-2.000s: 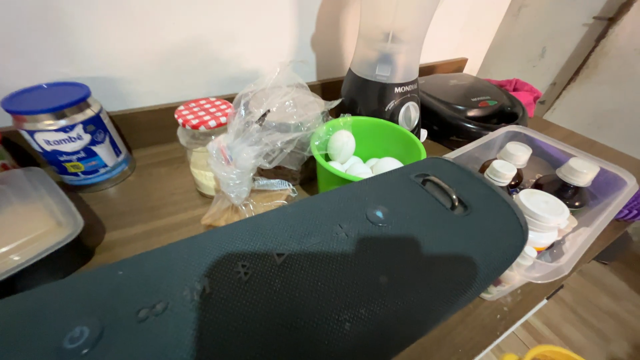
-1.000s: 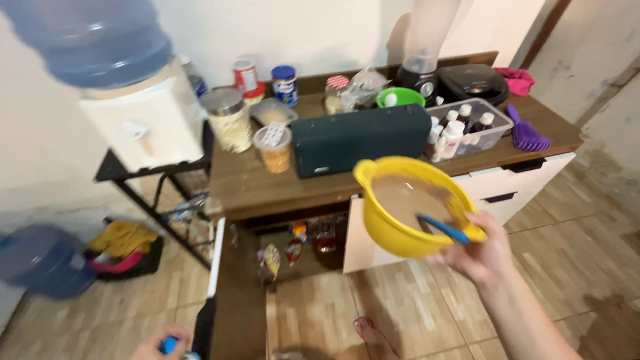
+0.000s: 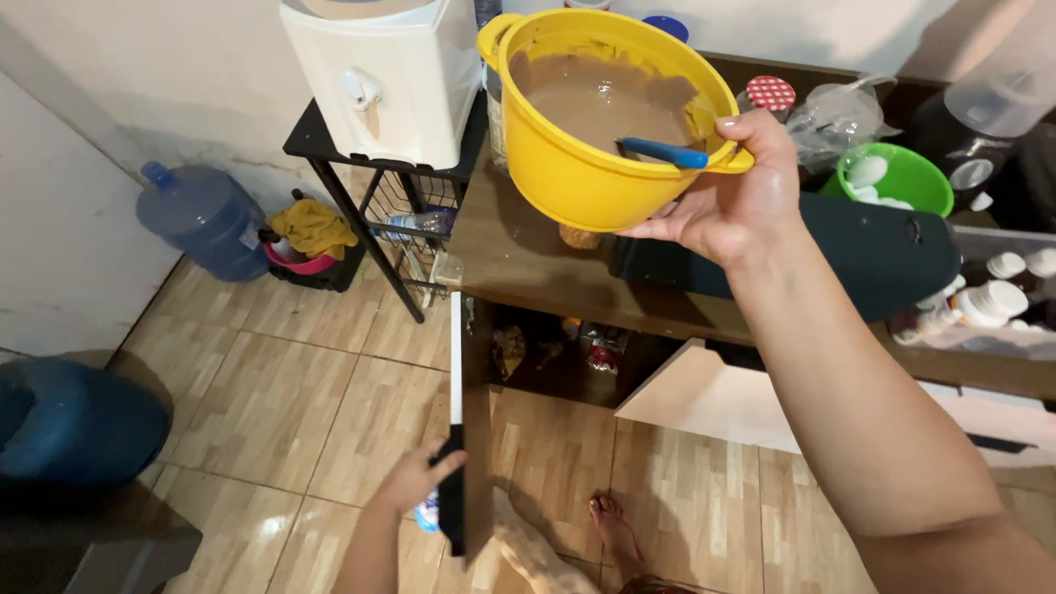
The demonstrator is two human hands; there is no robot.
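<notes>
My right hand [image 3: 734,190] holds up a yellow plastic bowl [image 3: 577,186] by its right handle and underside. Light brown batter [image 3: 598,99] lies in it, and a utensil with a blue handle [image 3: 664,153] rests over the near rim. Low in the view, my left hand [image 3: 421,478] is at the black edge grip of an open cabinet door [image 3: 477,495]. A blue and white item [image 3: 427,511], partly hidden, is in or beside that hand; its kind cannot be told. Behind the bowl, a dark speaker [image 3: 866,256] lies on the wooden counter [image 3: 528,264].
A white water dispenser [image 3: 396,91] stands on a black metal rack [image 3: 355,198] at left. A large blue water jug [image 3: 202,219] is on the tiled floor. Packages [image 3: 605,351] lie in the open cabinet. A green bowl of eggs [image 3: 928,177] and a bin of bottles [image 3: 1002,301] stand at right.
My right hand has raised the yellow bowl and moved it left. My left hand, holding something blue at the lower edge a second ago, is now at the cabinet door. The view has swung widely.
</notes>
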